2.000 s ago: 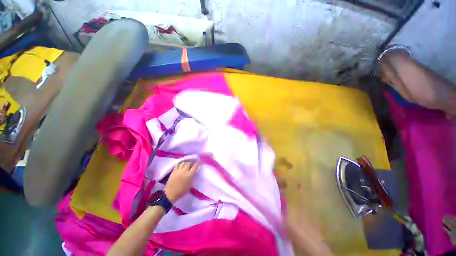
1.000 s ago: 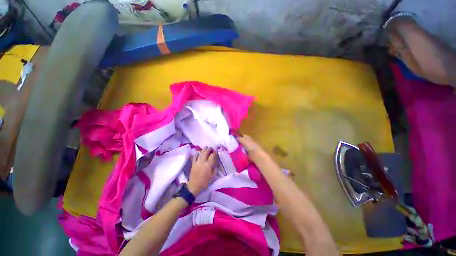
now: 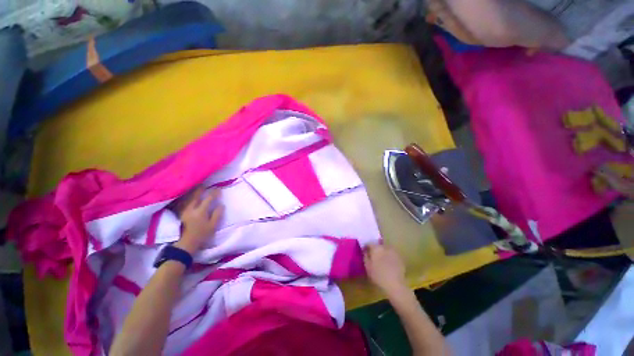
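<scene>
The pink garment lies spread on the yellow table cover, white inner side up, crossed by darker pink strips. A small white rectangle sits beside a pink block on it. My left hand, with a dark watch on the wrist, lies on the white area at the left, fingers spread over the cloth. My right hand is closed on the garment's dark pink corner at its right edge. Crumpled pink cloth bunches at the far left. The garment's near part runs down to the bottom edge of the view.
The steam iron rests partly on a dark grey pad at the table's right end, its hose trailing right. A blue padded board lies at the back left. A person's arm shows beyond magenta cloth at the right.
The garment has gone from bunched to spread, its white side opened out. My right hand has moved to its right edge and holds the corner. The view has turned to the right.
</scene>
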